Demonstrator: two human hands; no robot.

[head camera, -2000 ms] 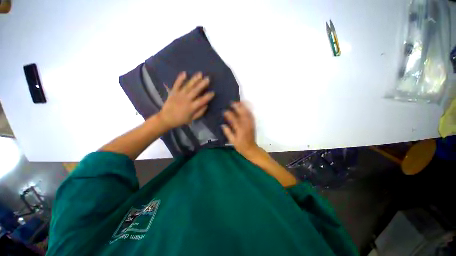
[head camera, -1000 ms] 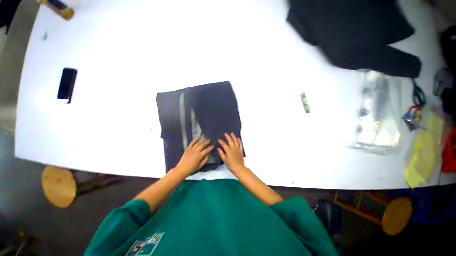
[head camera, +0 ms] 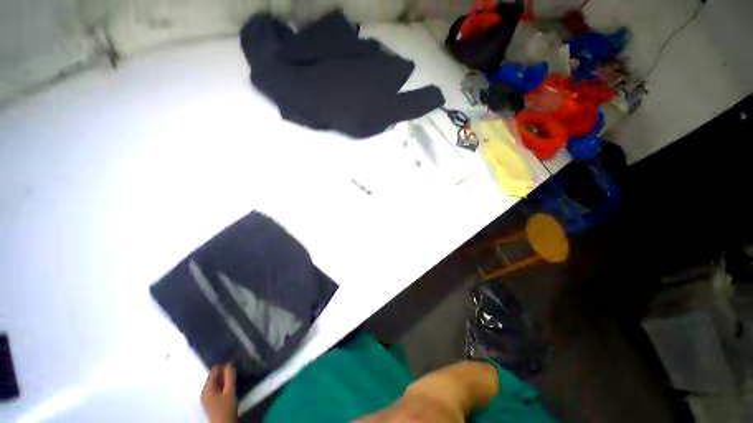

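A dark garment [head camera: 248,289], folded into a flat square with light grey strips showing, lies near the table's front edge. My left hand [head camera: 220,392] is at its lower corner, cut off by the bottom of the picture; whether the fingers pinch the cloth cannot be told. My right forearm crosses the bottom of the picture, but the right hand is out of view. Small thread snips [head camera: 362,187] lie up and to the right of the folded garment.
Another dark garment [head camera: 338,78] lies spread at the back. Clear poly bags [head camera: 433,153], scissors [head camera: 457,118], a yellow cloth [head camera: 505,159] and red and blue bags [head camera: 570,107] are at the right. A phone [head camera: 7,368] shows at the left edge. A stool [head camera: 547,238] stands beyond the front edge.
The view has swung right, bringing the back garment and coloured bags fully into view. Both hands lay on the folded garment; now the left is at its lower corner and the right is out of view.
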